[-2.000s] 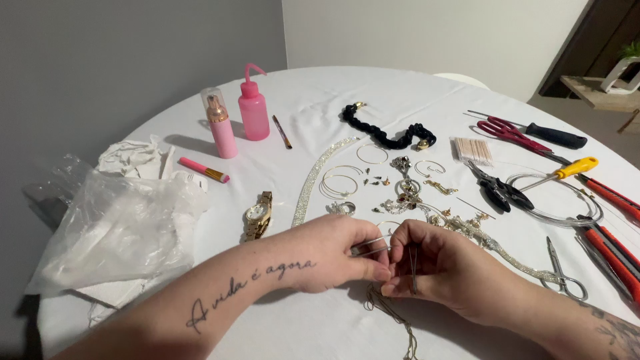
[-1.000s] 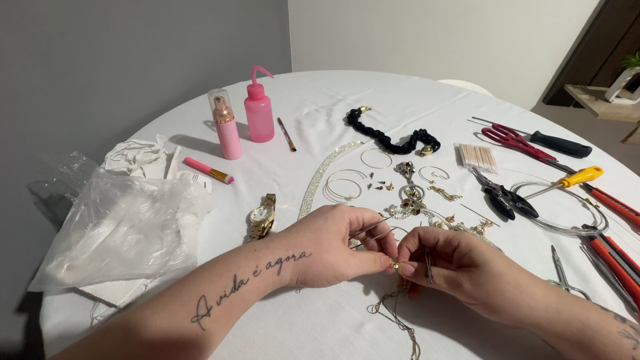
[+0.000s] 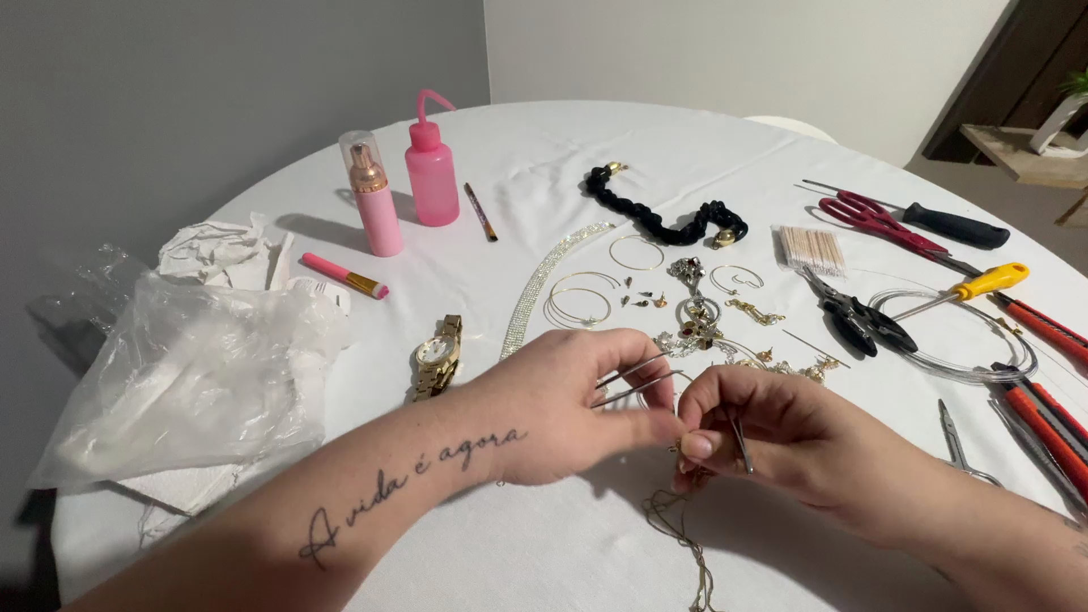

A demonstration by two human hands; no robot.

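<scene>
Near the front centre of the table my left hand (image 3: 586,408) and my right hand (image 3: 765,433) meet at the fingertips over a thin gold-coloured chain (image 3: 699,552), whose strands hang down onto the cloth. Metal tweezers (image 3: 637,382) lie across the fingers of my left hand, tips spread. A second slim metal tool, perhaps tweezers (image 3: 739,438), is held in my right hand. The small piece between the fingertips is mostly hidden. Just beyond the hands lie tangled jewelry pieces (image 3: 701,314), wire hoops (image 3: 578,306) and a rhinestone band (image 3: 544,280).
Left of my hands are a gold-coloured wristwatch (image 3: 438,353) and a plastic bag (image 3: 212,365). Pink bottles (image 3: 433,183) and a black twisted necklace (image 3: 671,229) stand or lie farther back. On the right are pliers (image 3: 858,319), red-handled scissors (image 3: 884,225), coiled wire (image 3: 960,365) and a yellow-handled screwdriver (image 3: 990,280).
Both hands stay together over the chain, with only small finger shifts. A shiny gold-coloured piece seen between the fingertips a second ago is now mostly covered.
</scene>
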